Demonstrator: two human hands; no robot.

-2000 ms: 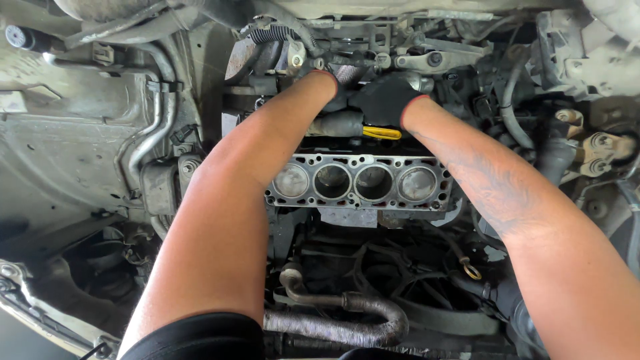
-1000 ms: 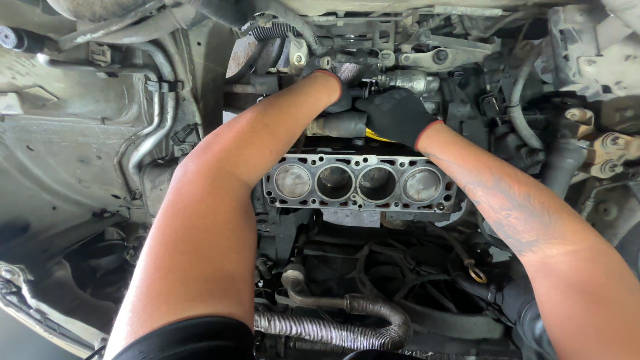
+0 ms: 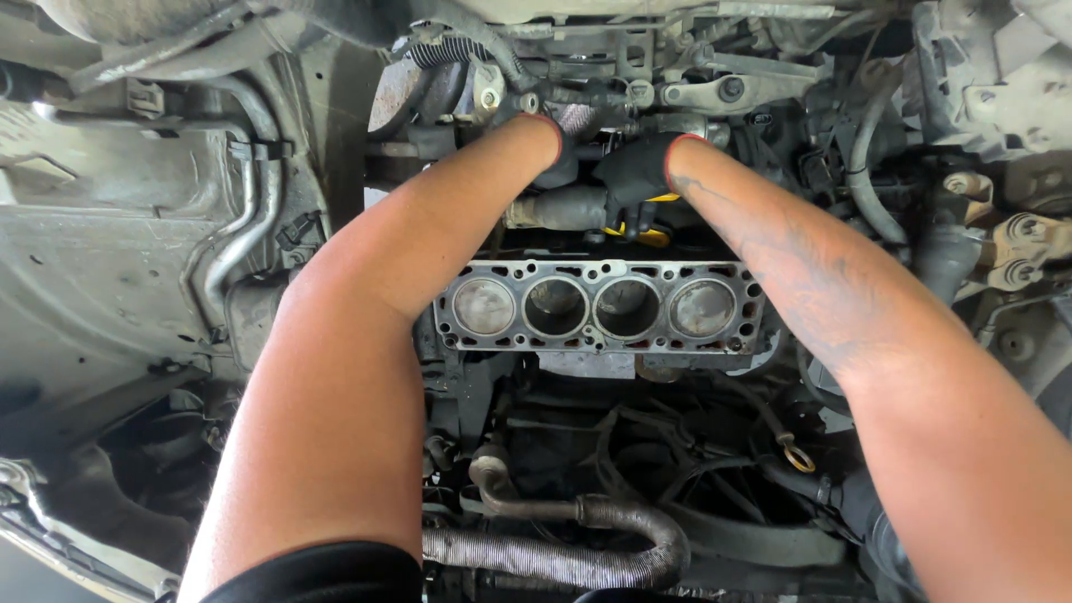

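Both hands wear black gloves with red cuffs and reach behind the engine block (image 3: 596, 270), whose several cylinder bores face up. My left hand (image 3: 556, 163) is mostly hidden by its own wrist, beside a braided hose section (image 3: 576, 119); what it touches cannot be seen. My right hand (image 3: 641, 176) is closed around yellow-and-black handles (image 3: 649, 234), which look like those of pliers, just behind the block. Their jaws are out of sight. A thick rubber hose (image 3: 563, 208) runs between the hands, its right end against the right glove.
In front of the block lie a corrugated metal pipe (image 3: 553, 557) and a black radiator fan shroud (image 3: 737, 536). A dipstick with a yellow ring (image 3: 798, 456) stands at the right. Metal pipes (image 3: 260, 193) line the left inner wing, and a bracket mount (image 3: 1026, 251) sits at the far right.
My right hand has shifted about behind the block, and more of the yellow handles shows than one second ago. My left hand stays in about the same place.
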